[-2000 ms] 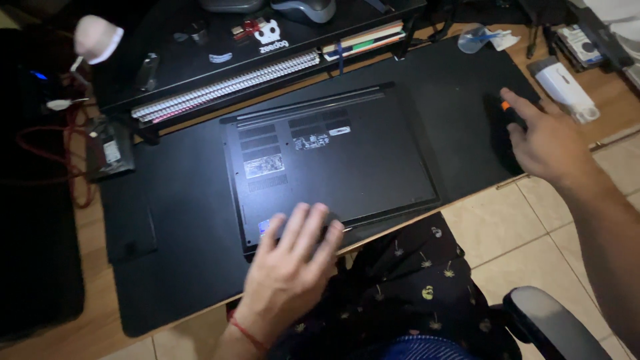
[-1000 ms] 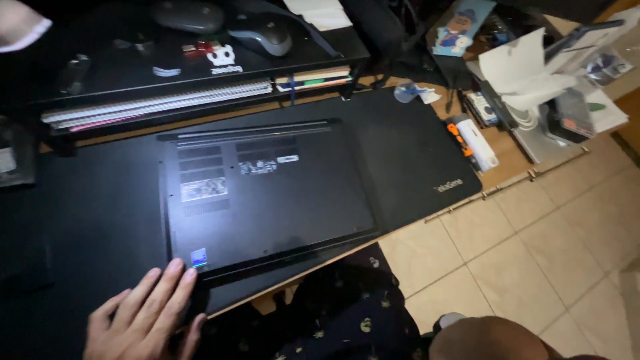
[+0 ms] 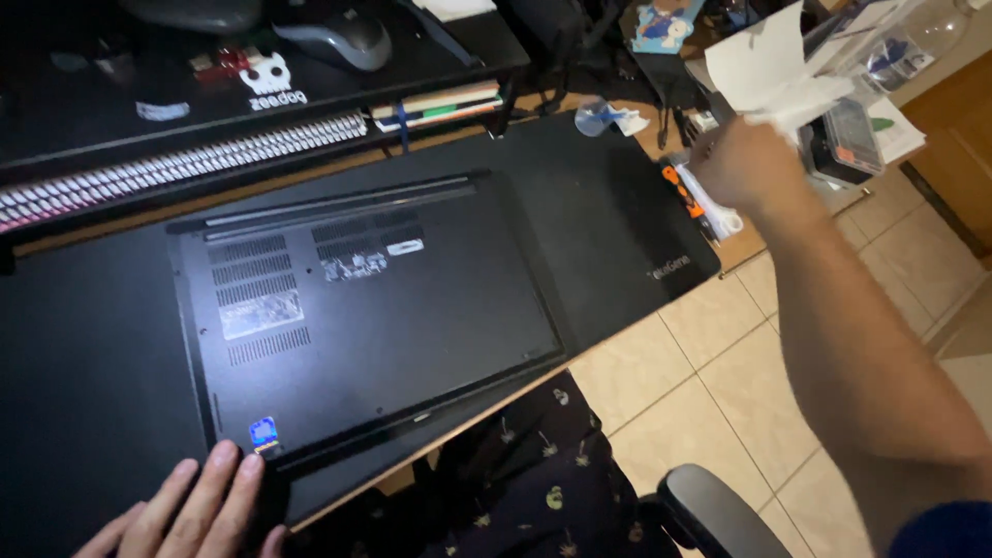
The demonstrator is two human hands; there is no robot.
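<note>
A black laptop [image 3: 434, 325] lies upside down on a black desk mat [image 3: 620, 209], its vents, screws and worn labels facing up. My left hand [image 3: 194, 504] rests with spread fingers at the laptop's near left corner, beside a blue sticker [image 3: 264, 432]. Over the right end of the desk, my right hand [image 3: 748, 167] is blurred, its fingers hidden from view; whether it holds anything cannot be seen. Just below it lie an orange and black tool [image 3: 682, 191] and a white plastic object [image 3: 725, 219].
A black shelf [image 3: 194, 155] with a computer mouse [image 3: 341, 39] and spiral notebooks [image 3: 194, 167] runs behind the laptop. Papers [image 3: 763, 66] and a clear-lidded box [image 3: 845, 143] crowd the right side. A small clear cup [image 3: 594, 116] stands near the mat's back edge. A chair armrest [image 3: 721, 511] is below.
My right hand, out of sight one second ago, is back over the right end of the desk. My left hand stays by the laptop's near left corner.
</note>
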